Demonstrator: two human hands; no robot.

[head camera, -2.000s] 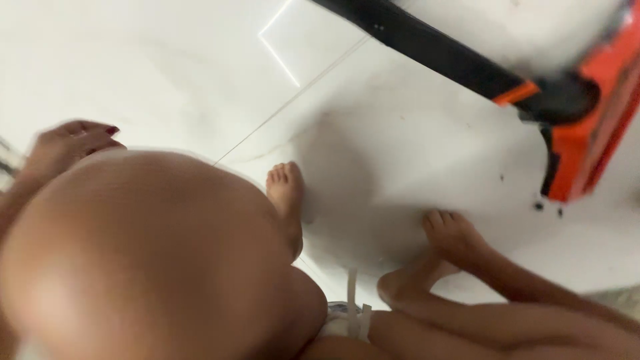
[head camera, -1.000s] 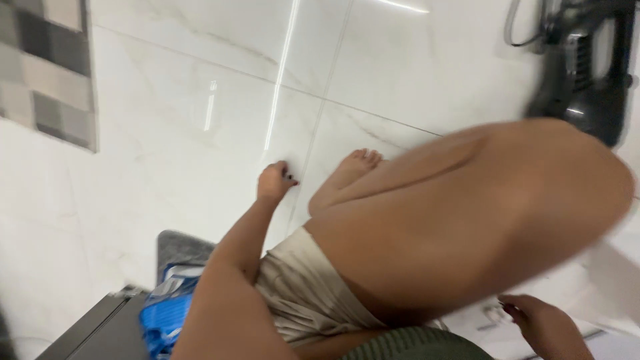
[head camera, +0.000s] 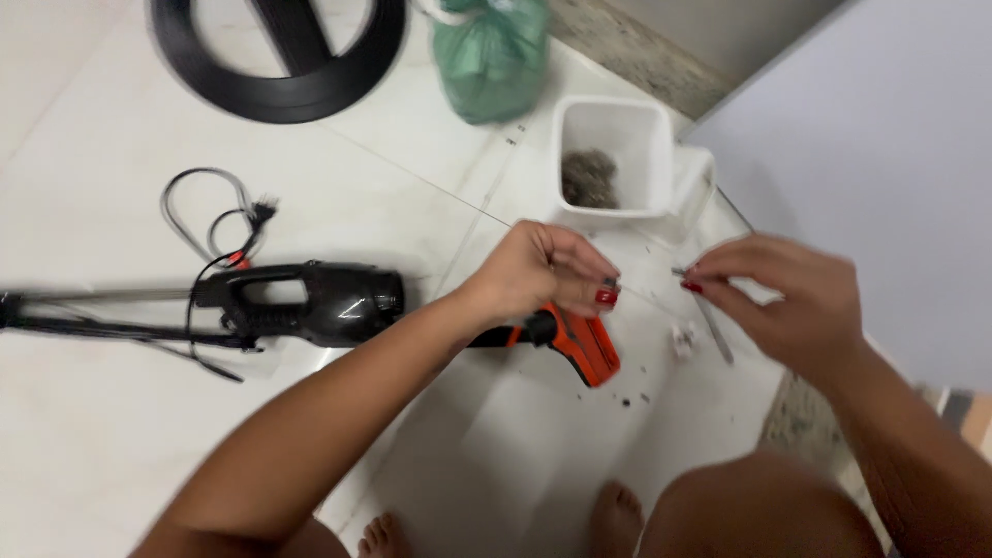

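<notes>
My left hand [head camera: 542, 273] pinches a small dark piece [head camera: 610, 284] between thumb and fingertips, above the orange floor head [head camera: 587, 345] of a vacuum cleaner. To its right, my right hand [head camera: 775, 291] grips a small dark piece [head camera: 679, 271] at its fingertips; blur hides what both pieces are. A thin metal tool [head camera: 714, 333] lies on the floor below the right hand, beside a small pale pinkish object [head camera: 683, 341]. The black vacuum cleaner body [head camera: 353, 306] lies at left with its corded plug [head camera: 265, 209]. Dark bits [head camera: 626, 403] are scattered near the floor head.
A white bin [head camera: 637, 167] holding grey-brown fluff stands beyond my hands, by a tied green plastic bag [head camera: 492, 66]. A black ring-shaped base [head camera: 283, 101] is at upper left. A pale flat panel [head camera: 868, 178] and a stone baseboard [head camera: 643, 58] border the right side.
The view has swung widely to the vacuum cleaner and bin. My hands, apart and low one second ago, are now raised near each other, each with a small piece at the fingertips.
</notes>
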